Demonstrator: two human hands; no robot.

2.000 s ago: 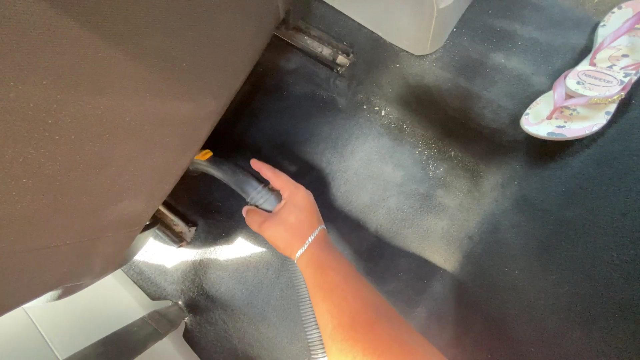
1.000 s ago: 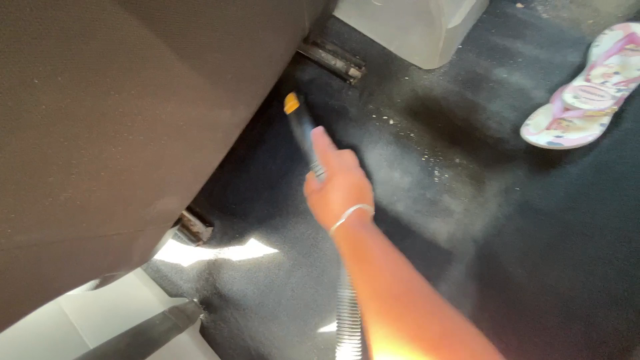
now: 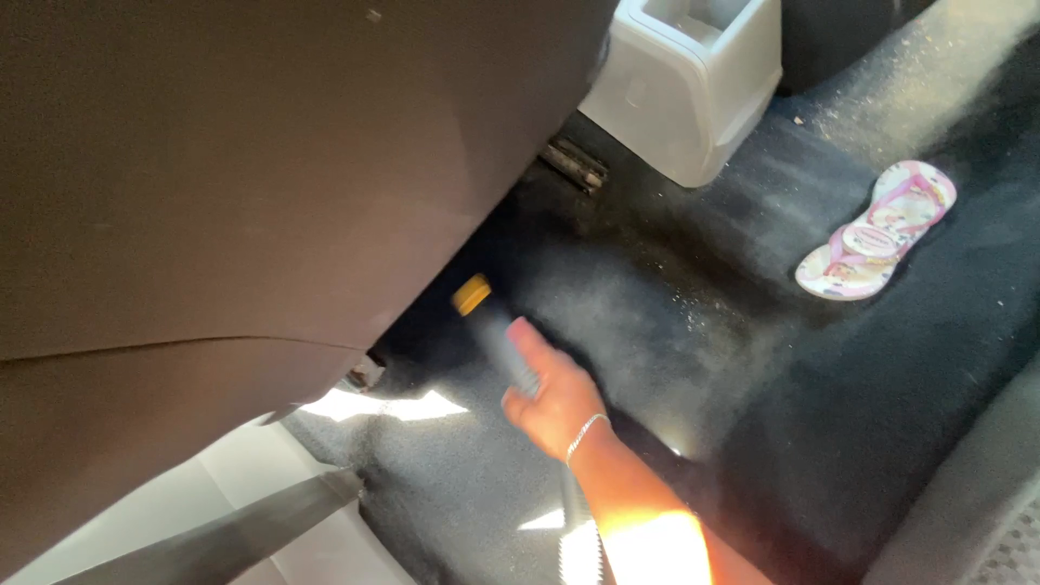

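Note:
My right hand (image 3: 561, 402), with a chain bracelet at the wrist, is closed around the dark tube of a vacuum hose (image 3: 505, 345). The tube is blurred and points up and left, ending in a yellow tip (image 3: 472, 295) beside the lower edge of the brown seat back. Behind the hand the ribbed grey hose (image 3: 580, 548) runs down past the forearm. Under the tube lies dark car floor carpet (image 3: 455, 471) with pale dust and crumbs (image 3: 691, 313) to the right of the hand. My left hand is out of view.
The brown seat back (image 3: 244, 179) fills the left side. Metal seat rails (image 3: 575, 165) show beneath it. A grey plastic console (image 3: 674, 97) stands at the top. Flip-flops (image 3: 877, 231) lie on the carpet at right. A seat belt (image 3: 236, 528) crosses light trim at lower left.
The tube's yellow tip was at the seat's lower edge two seconds ago, then swung out and up; it is now lower again, near that edge. The view has shifted, showing more of the console.

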